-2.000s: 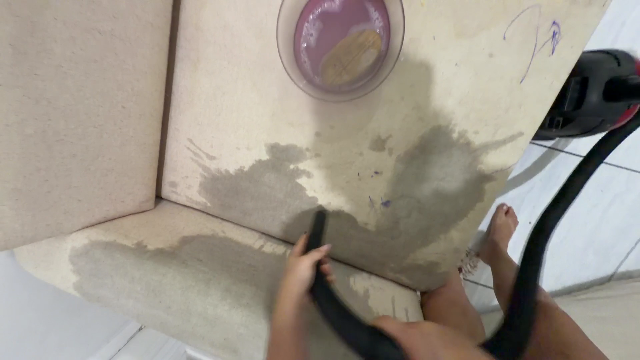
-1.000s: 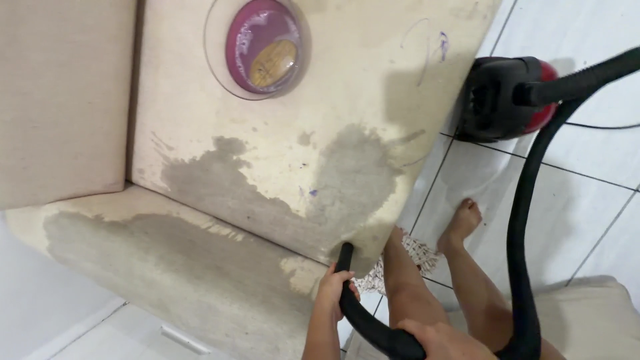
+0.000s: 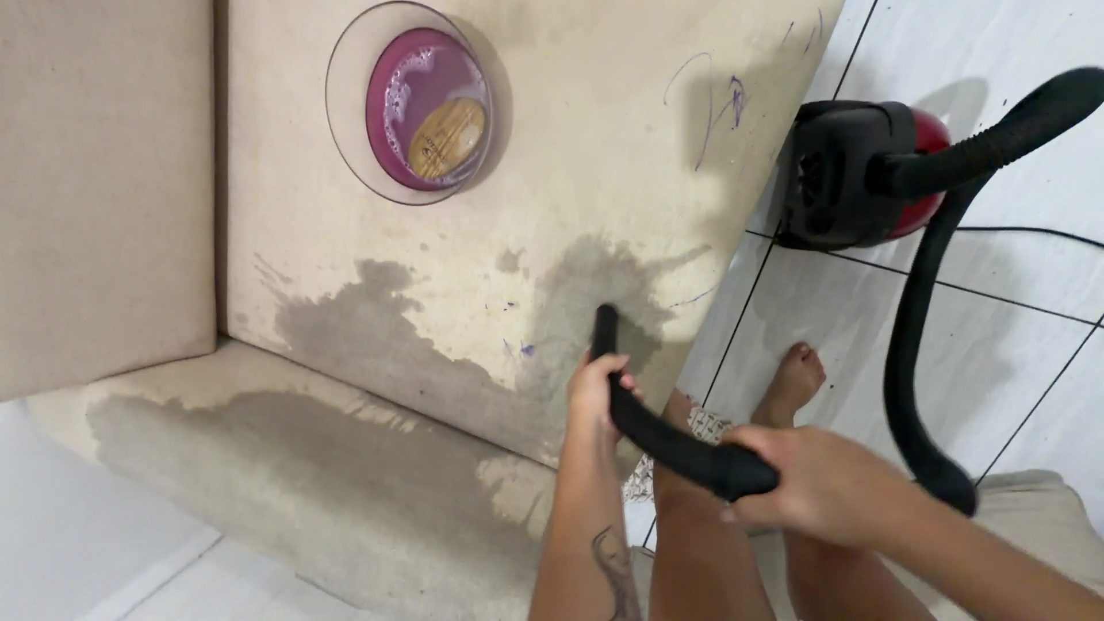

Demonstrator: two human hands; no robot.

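Note:
My left hand (image 3: 597, 390) is closed around the black vacuum cleaner nozzle (image 3: 606, 332) close to its tip. The tip rests on a dark wet patch of the beige sofa seat (image 3: 552, 172). My right hand (image 3: 798, 479) grips the thicker black wand end (image 3: 733, 470) where it meets the hose. A clear glass bowl (image 3: 348, 112) of pinkish-purple, foamy liquid stands on the seat, with an oval wooden-backed brush (image 3: 448, 138) in it. Blue-purple pen marks (image 3: 736, 102) run over the fabric. Another wet area covers the sofa armrest (image 3: 259, 448).
A black and red canister vacuum cleaner (image 3: 849, 172) stands on the white tiled floor (image 3: 1018, 379) beside the seat, its hose (image 3: 914, 328) looping down at the right. The sofa backrest (image 3: 103, 190) is at the left. My bare foot (image 3: 793, 375) is near the seat edge.
The nozzle tip has moved from near the seat's lower front corner up onto the wet patch farther in, with both hands still on the tube. The view has shifted.

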